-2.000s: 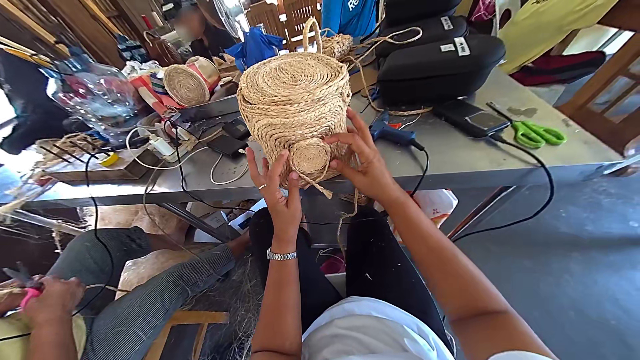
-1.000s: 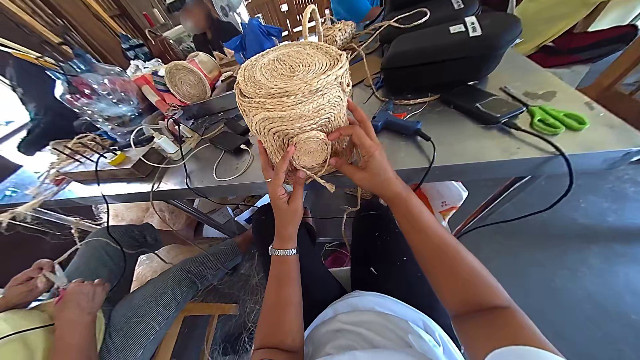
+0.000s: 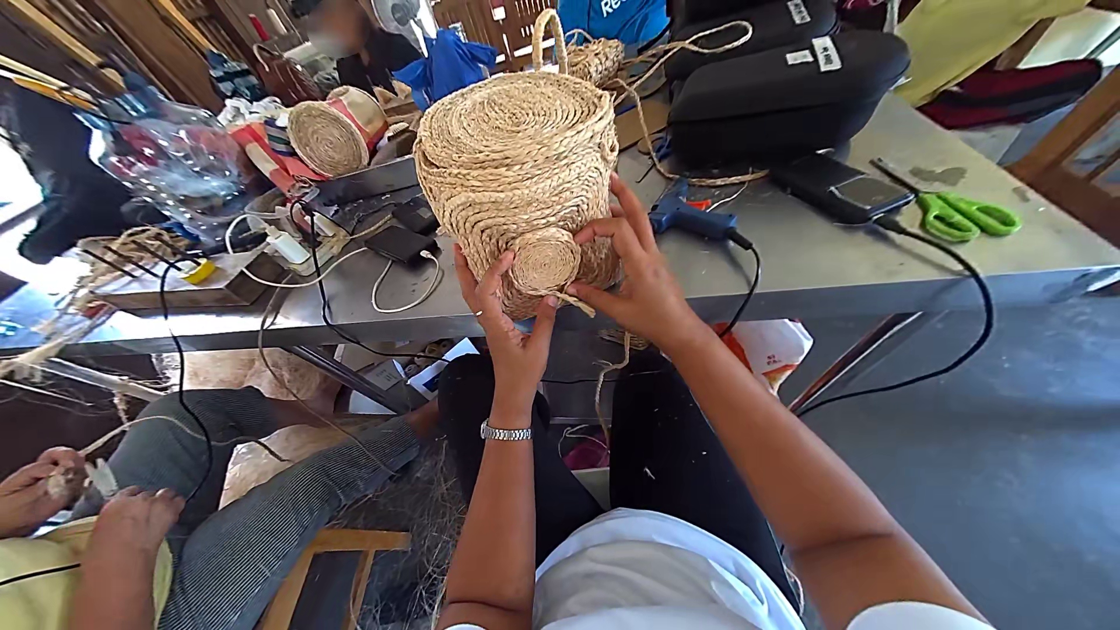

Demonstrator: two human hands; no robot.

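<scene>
A large basket of coiled braided fiber (image 3: pixel 516 157) rests bottom-up or lid-up at the table's near edge; which end faces up I cannot tell. Against its near side lies a small round coil of the same braid (image 3: pixel 544 261), with a loose braid end at its lower right. My left hand (image 3: pixel 509 324) grips the coil's left and lower edge with thumb and fingers. From the right, my right hand (image 3: pixel 634 271) holds the coil's edge between thumb and index finger, its other fingers against the basket. A blue glue gun (image 3: pixel 696 215) lies to the right.
On the metal table (image 3: pixel 840 271) are green-handled scissors (image 3: pixel 962 214), a black device (image 3: pixel 840 188), black cases (image 3: pixel 779 96), a black adapter (image 3: pixel 402 243) and several cables. A co-worker's hands (image 3: pixel 96 499) are at the lower left. Another person (image 3: pixel 367 44) is at the back.
Both my hands stay at the small coil against the basket, with slight shifts of the fingers. The co-worker's two hands have come into view at the lower left.
</scene>
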